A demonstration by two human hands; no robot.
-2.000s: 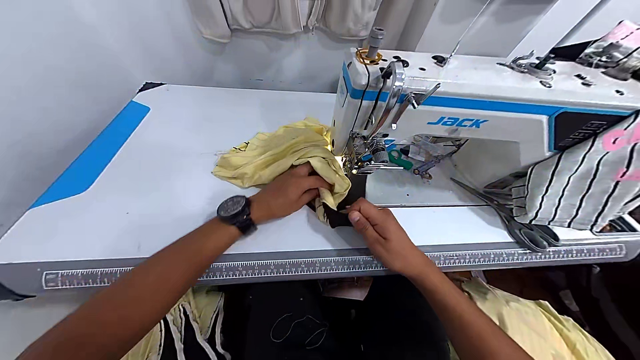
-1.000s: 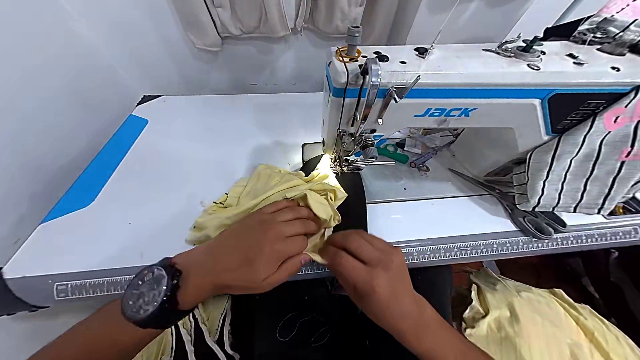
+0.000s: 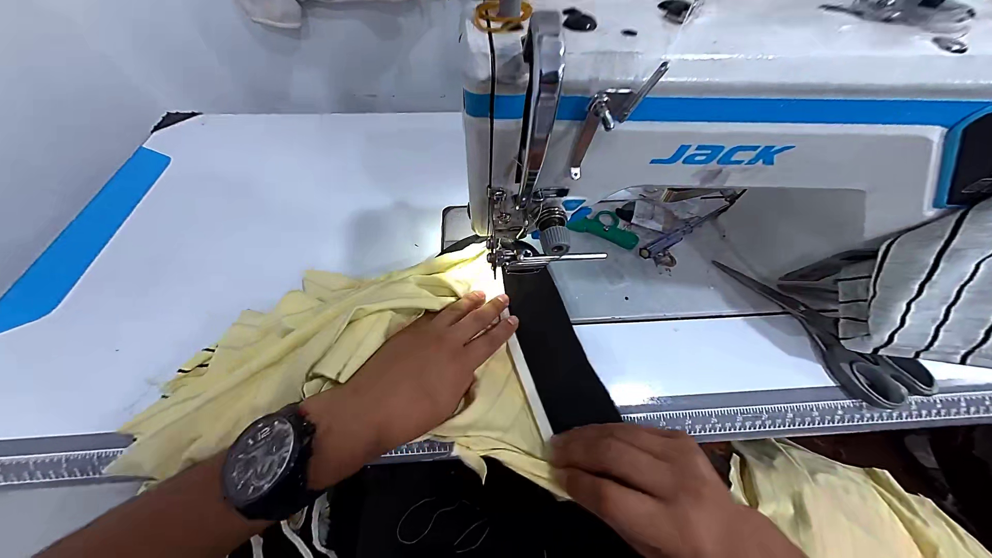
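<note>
Yellow knit fabric (image 3: 325,333) lies bunched on the table left of the sewing machine's needle area (image 3: 500,252). Its right edge, with a narrow white strip (image 3: 527,380), runs along a black fabric band (image 3: 554,341) that reaches from beneath the presser foot to the table's front edge. My left hand (image 3: 426,364), with a watch at the wrist, rests flat on the yellow fabric, fingertips at the white strip just in front of the foot. My right hand (image 3: 635,480) pinches the lower end of the fabric edge and strip near the table's front edge; its fingertips are partly hidden.
Black-handled scissors (image 3: 821,333) lie on the right, beside striped fabric (image 3: 938,287). A green tool (image 3: 604,230) and small items sit under the Jack machine's arm (image 3: 775,112). A measuring tape strip (image 3: 775,415) lines the front edge. More yellow fabric (image 3: 845,496) hangs at lower right.
The bunched yellow fabric has been spread out, and its edge now lies straight along the black band. My left hand has flattened on it; my right hand has moved down along the edge. The view has moved closer.
</note>
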